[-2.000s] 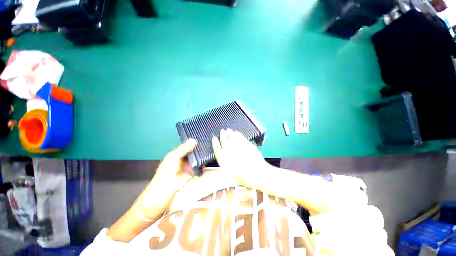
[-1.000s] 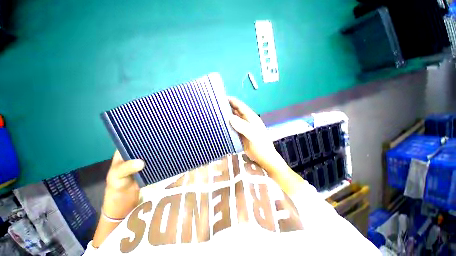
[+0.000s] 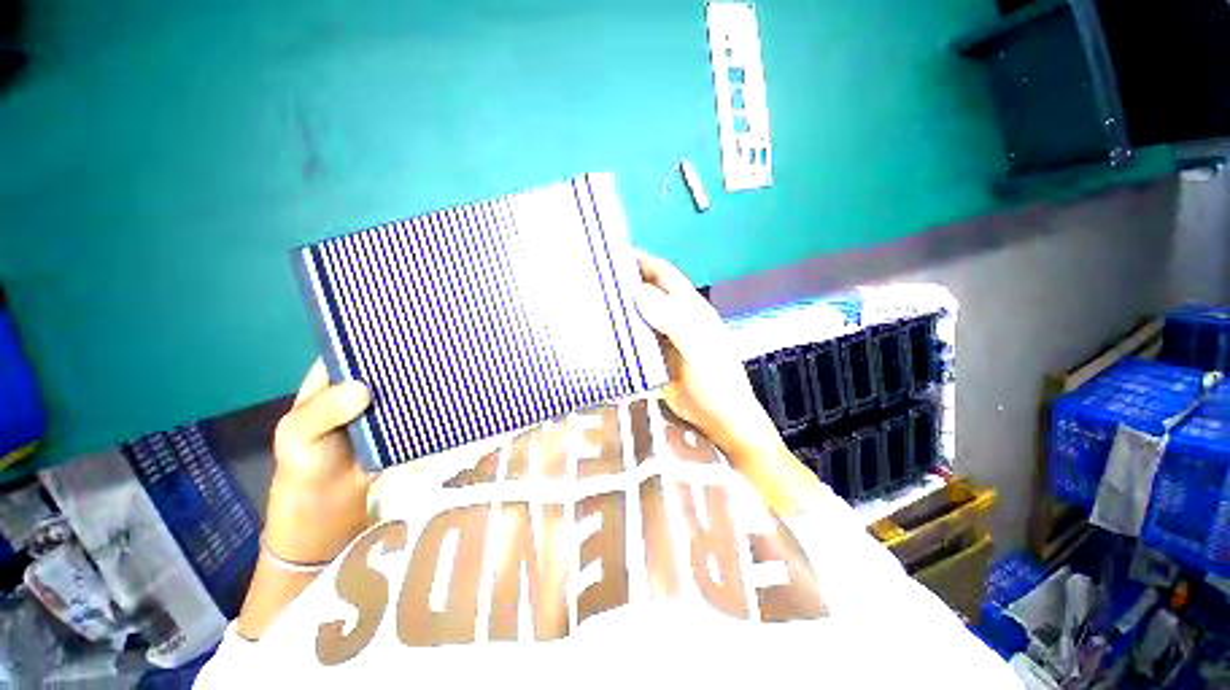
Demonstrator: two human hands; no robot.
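A finned heat sink housing (image 3: 472,324) is held up in front of my chest, its ribs facing me and shining silver-white towards the right side. My left hand (image 3: 317,452) grips its lower left edge, with the thumb on the ribbed face. My right hand (image 3: 688,344) holds its right edge; some fingers are hidden behind it. A small hand pick (image 3: 693,186) with a thin curved wire lies on the green mat (image 3: 513,95), beside a pale strip with dark marks (image 3: 741,101).
A packing crate (image 3: 947,391) with rows of black housings stands at my right, by a yellow-brown pallet (image 3: 964,519). Blue crates (image 3: 1147,431) are at far right. Black housings (image 3: 1052,101) sit at the table's right. A blue dispenser (image 3: 16,391) shows at the left edge.
Since two seconds ago the housing has been lifted off the table edge towards me, and the view has swung right, showing the crate. In the last second a bright glare has spread over its right ribs.
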